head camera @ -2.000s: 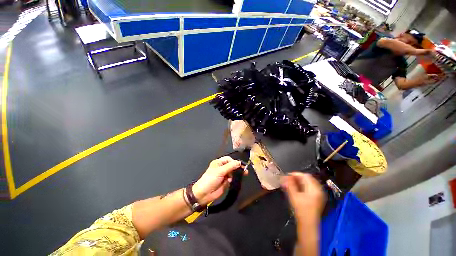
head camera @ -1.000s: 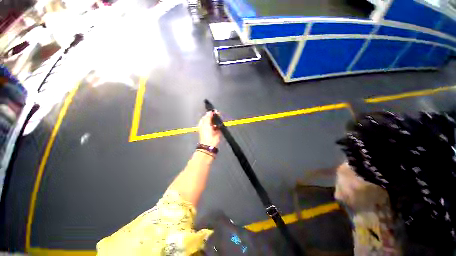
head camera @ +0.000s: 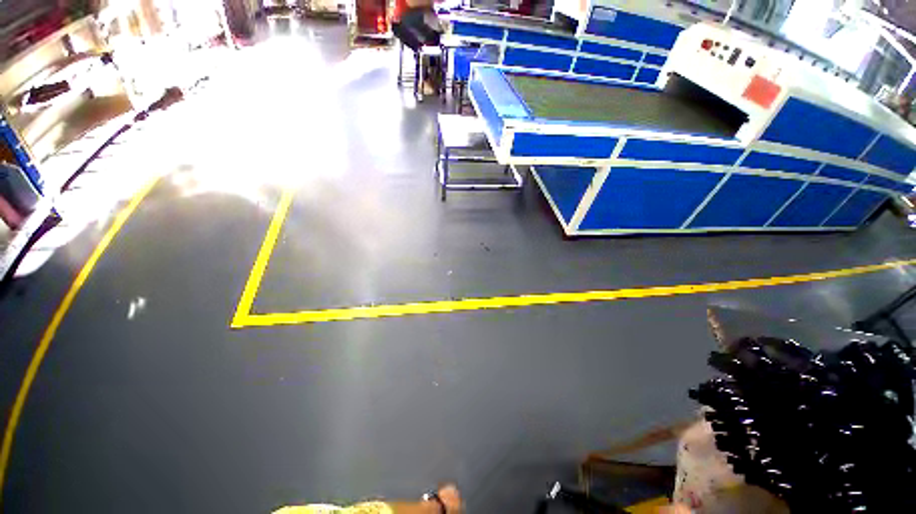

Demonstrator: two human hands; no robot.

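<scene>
My left hand (head camera: 449, 497) is small and cut off by the bottom edge, with a dark band at the wrist; its fingers and anything in them are not clear. A black strap (head camera: 578, 500) with a bright metal glint shows at the bottom edge to its right; whether the hand holds it cannot be seen. A skin-coloured sliver at the bottom edge, further right, may be my right hand, but this is unclear. A large heap of black straps (head camera: 819, 422) with pale glints lies at the lower right, beside a stained, cardboard-like table edge covering (head camera: 700, 467).
A blue-and-white conveyor machine (head camera: 643, 191) stands across the upper right. A small white-topped stand (head camera: 464, 131) is at its left end. Yellow lines (head camera: 502, 302) mark the grey floor. A person (head camera: 414, 25) sits on a stool at the back. Bright, overexposed shelving or benches are at upper left.
The view has tilted up and shows more of the machine. My left arm, stretched out with the black strap a second ago, is now low at the bottom edge, and most of the strap is out of view.
</scene>
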